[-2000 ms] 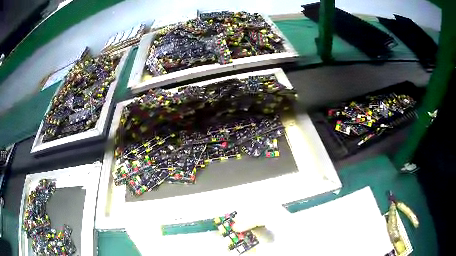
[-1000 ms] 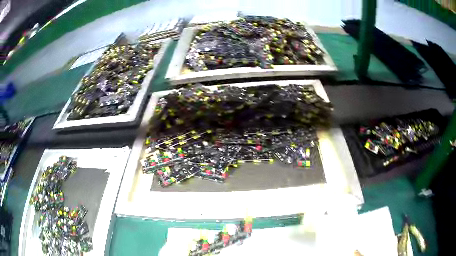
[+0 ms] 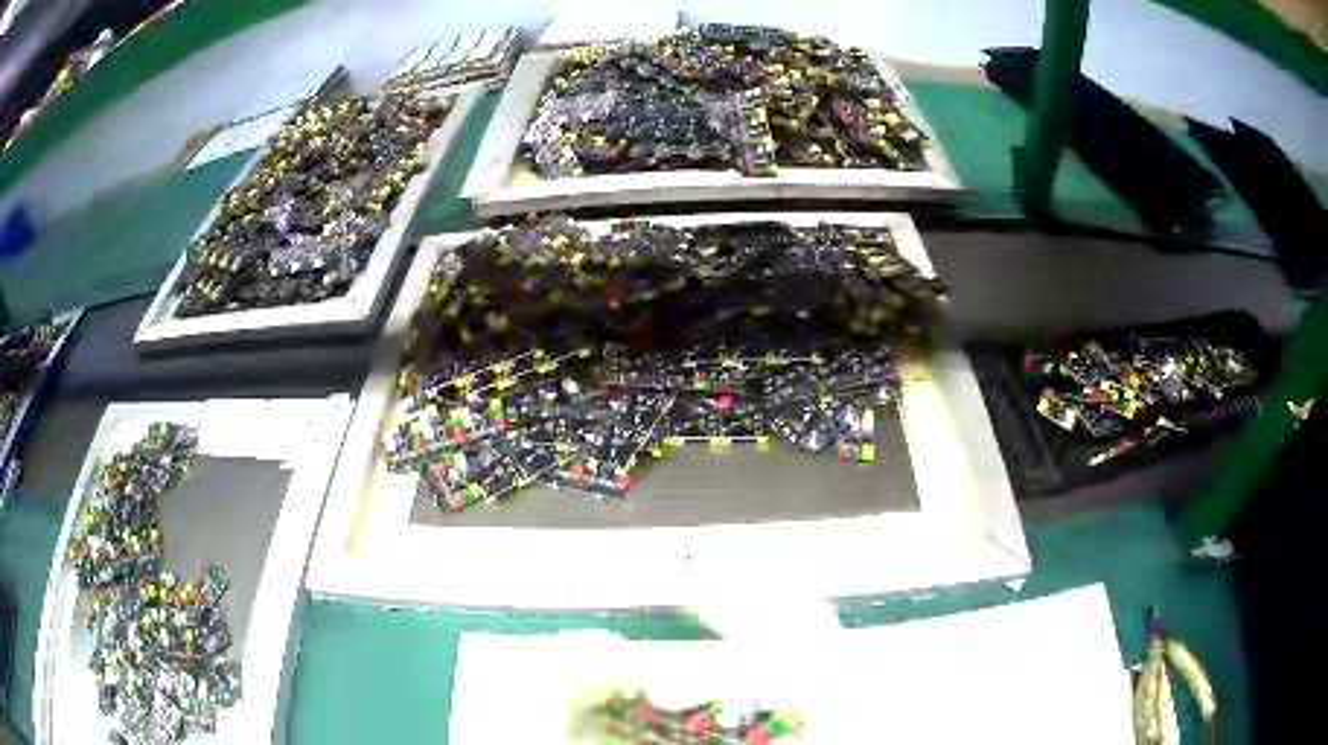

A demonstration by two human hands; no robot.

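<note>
A circuit board strip (image 3: 702, 722) with red, green and yellow blocks lies across the bottom edge, over the white work sheet (image 3: 990, 662). It is blurred and partly cut off. A yellowish blur at its left end may be part of a hand. A pale, washed-out shape crosses the green gap between the sheet and the middle white-framed tray (image 3: 670, 576); it may also be a hand. Neither hand's outline or fingers can be made out against the white, so whether either grips the strip is hidden.
The middle tray holds heaped strips (image 3: 583, 422). Other white-framed trays stand at near left (image 3: 313, 437), far left (image 3: 262, 323) and far back (image 3: 699, 189). A black tray (image 3: 1020, 422) holds boards at right. Side cutters (image 3: 1153, 699) lie at the sheet's right edge. A green post (image 3: 1052, 117) stands behind.
The board strip has moved lower, and from its earlier slant now lies flatter and blurred. The pale shape over the gap has shifted left. The view has shifted slightly.
</note>
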